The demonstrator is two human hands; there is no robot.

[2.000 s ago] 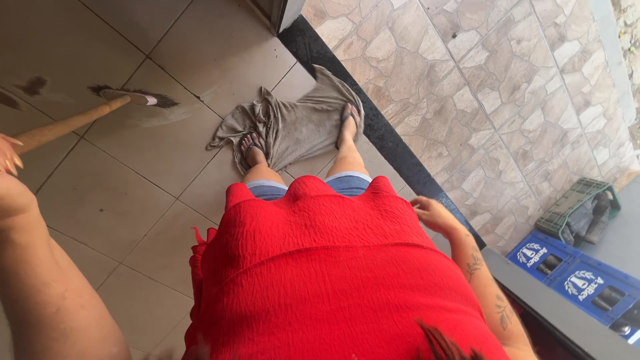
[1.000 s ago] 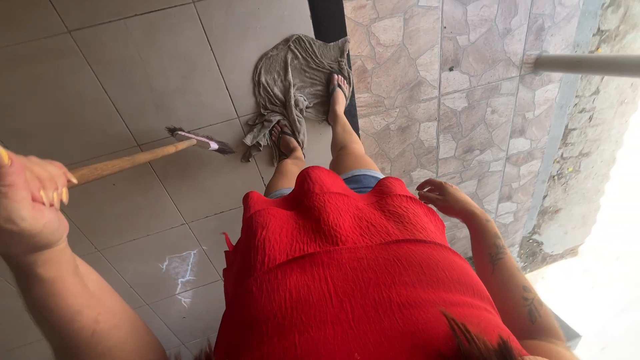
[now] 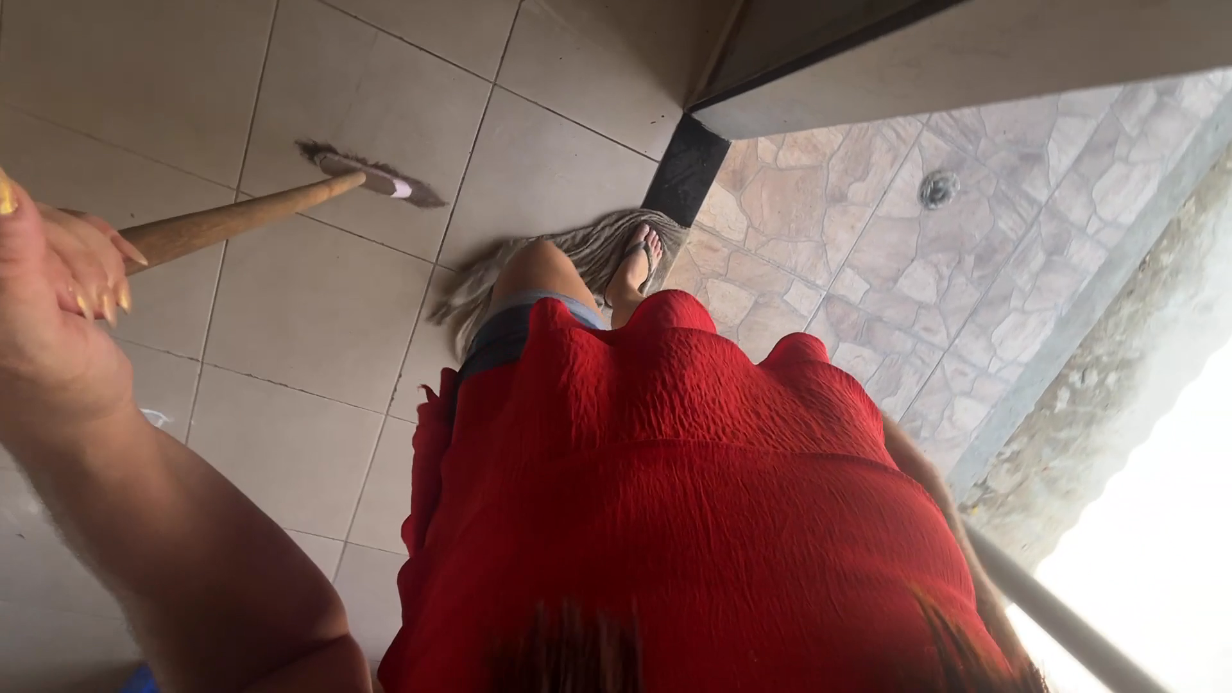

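My left hand (image 3: 67,289) is closed around the wooden handle (image 3: 231,221) of a push broom at the left edge of the view. The broom's head (image 3: 371,178), with dark bristles and a pinkish patch, rests on the beige floor tiles. A grey cloth (image 3: 568,245) lies crumpled on the floor, and my foot in a flip-flop stands on it by the dark threshold strip. My other foot is hidden behind my raised knee. My right hand is out of sight; only part of that arm shows beside my red top.
A dark threshold strip (image 3: 685,168) divides the beige tiles from stone-patterned paving (image 3: 818,212) with a round floor drain (image 3: 938,190). A wall edge (image 3: 818,96) juts in at the upper right. A pale pole (image 3: 1068,611) slants at the lower right.
One knee has come up into view, where both lower legs showed before. My right hand has gone out of sight behind my top. The view has turned.
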